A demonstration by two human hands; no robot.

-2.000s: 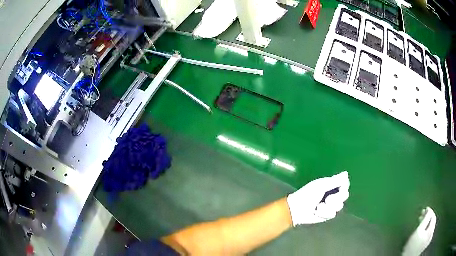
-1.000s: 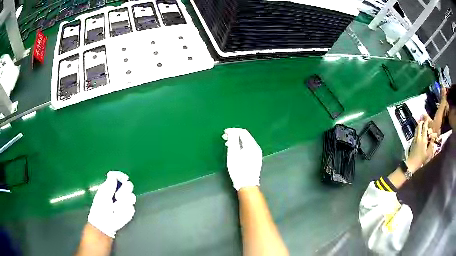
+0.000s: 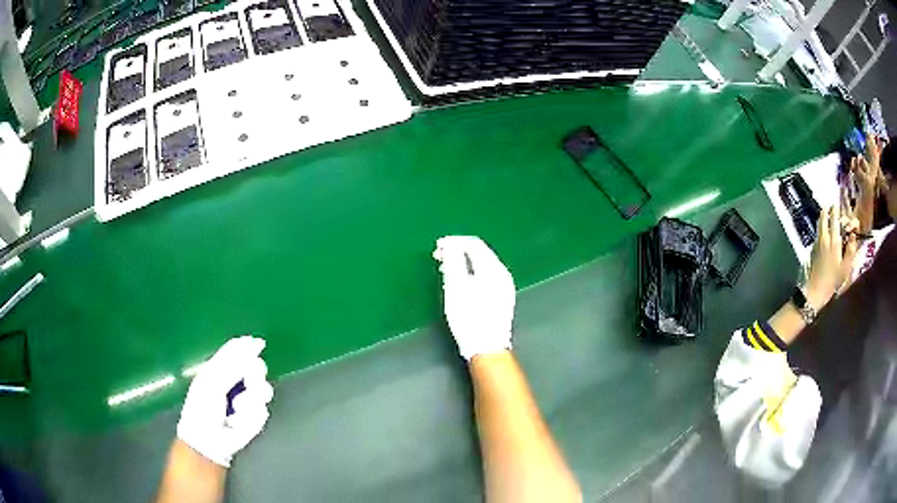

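My left hand, in a white glove, is half curled over the belt's near edge at lower left, with a small dark-blue piece in its palm. My right hand, also white-gloved, is over the belt near the centre with its fingers drawn together; a small dark mark shows between them, too small to name. A thin black phone middle frame lies on the green conveyor belt to the right, apart from my hands. Another frame is cut off at the left edge.
A white blister tray with several filled pockets and a tall tray stack stand behind the belt. A pile of frames sits on the near ledge, beside another person's hands. A red sign stands at left.
The view has swung right from the machine and blue heap to the neighbouring person. My right hand has come fully into view. The frame at right now appears further left and nearer my right hand.
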